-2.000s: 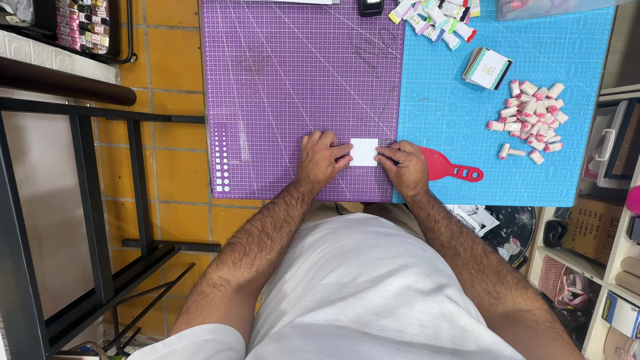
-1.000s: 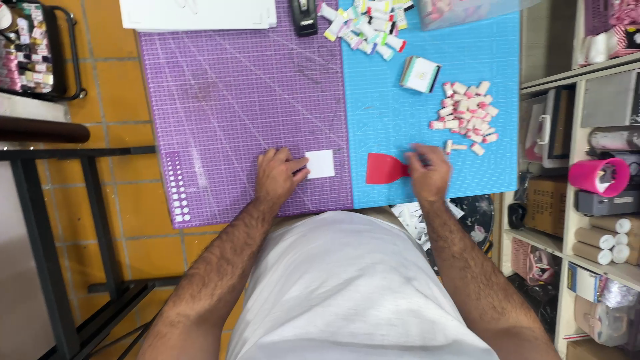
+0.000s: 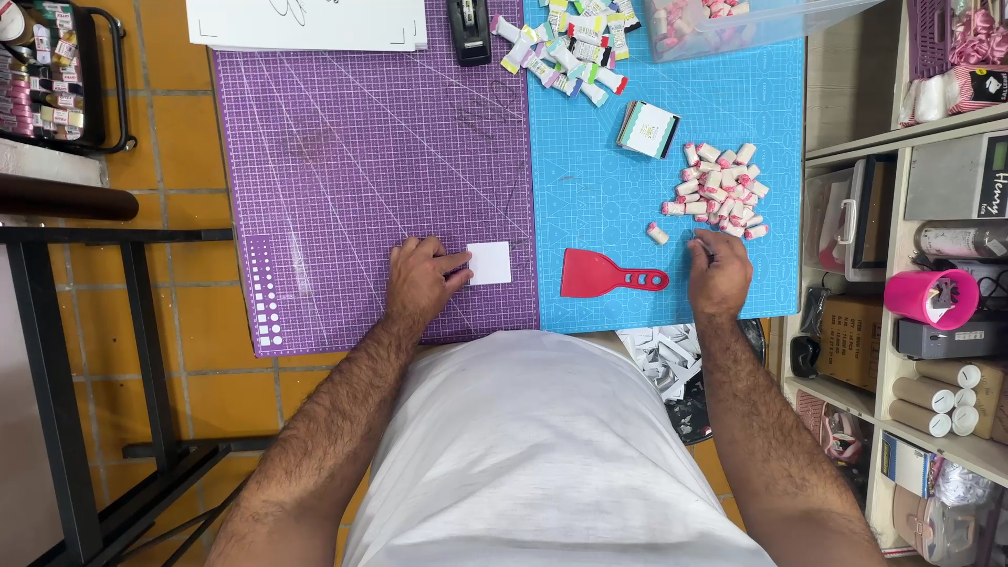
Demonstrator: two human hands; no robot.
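Observation:
My left hand point(image 3: 422, 277) rests on the purple cutting mat point(image 3: 354, 181), its fingertips touching the left edge of a white square card point(image 3: 489, 263). Over the blue cutting mat point(image 3: 606, 213), my right hand point(image 3: 720, 272) has its fingers pinched together by the pile of small pink-and-white rolls point(image 3: 720, 189); what it holds is too small and hidden to tell. One loose roll point(image 3: 657, 233) lies just left of that hand. Between my hands lies a red plastic scraper point(image 3: 602, 274), its handle toward my right hand. A stack of small printed cards point(image 3: 649, 129) sits above it.
Wrapped small pieces point(image 3: 571, 47) are heaped at the far side, beside a black tape dispenser point(image 3: 470, 31) and white sheets point(image 3: 307, 24). A clear plastic box point(image 3: 709, 35) holds more pink rolls. Shelves point(image 3: 874, 142) stand at the right, a black metal frame point(image 3: 150, 346) at the left.
My right hand has let go of the red scraper and moved right to the pile of rolls. My left hand stays at the white card, which both hands touched two seconds ago.

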